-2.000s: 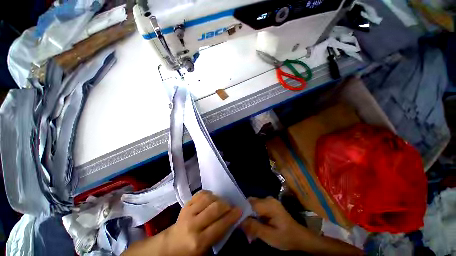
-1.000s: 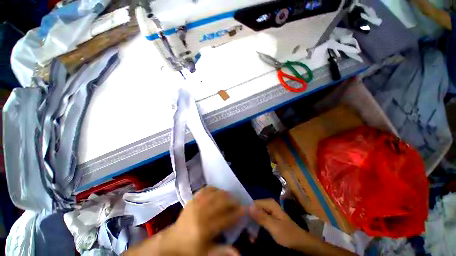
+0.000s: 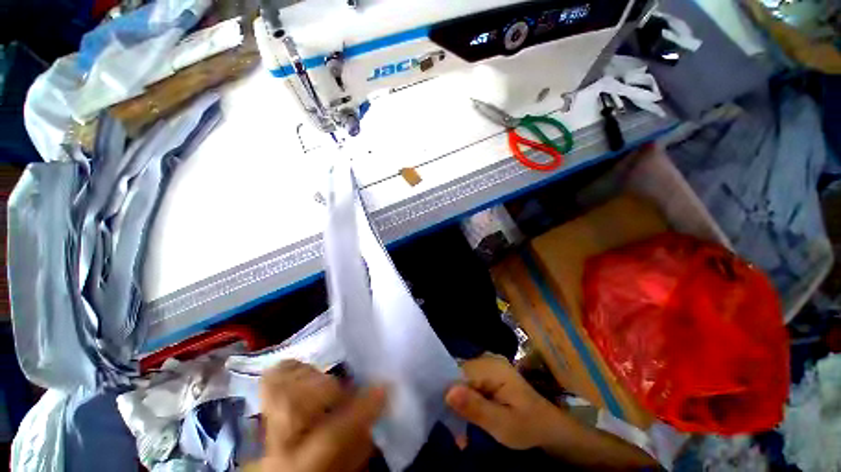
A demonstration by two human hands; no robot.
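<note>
A long grey-blue cloth strip (image 3: 349, 277) runs from near the needle area of the white sewing machine (image 3: 396, 66) over the table's front edge towards me. Its near end is spread wide and hangs in front of me. My right hand (image 3: 503, 401) grips the strip's right edge between thumb and fingers. My left hand (image 3: 318, 415) is blurred at the strip's left side; whether it holds the cloth cannot be told.
A pile of grey-blue strips (image 3: 124, 249) lies on the table's left. Scissors (image 3: 535, 140) with red and green handles and a brown tab (image 3: 410, 175) lie right of the needle. A red plastic bag (image 3: 682, 332) sits on a carton (image 3: 599, 241) at lower right.
My left hand has moved left, away from my right hand. The cloth's near part has opened out wider. My right hand has stayed almost in place on the strip.
</note>
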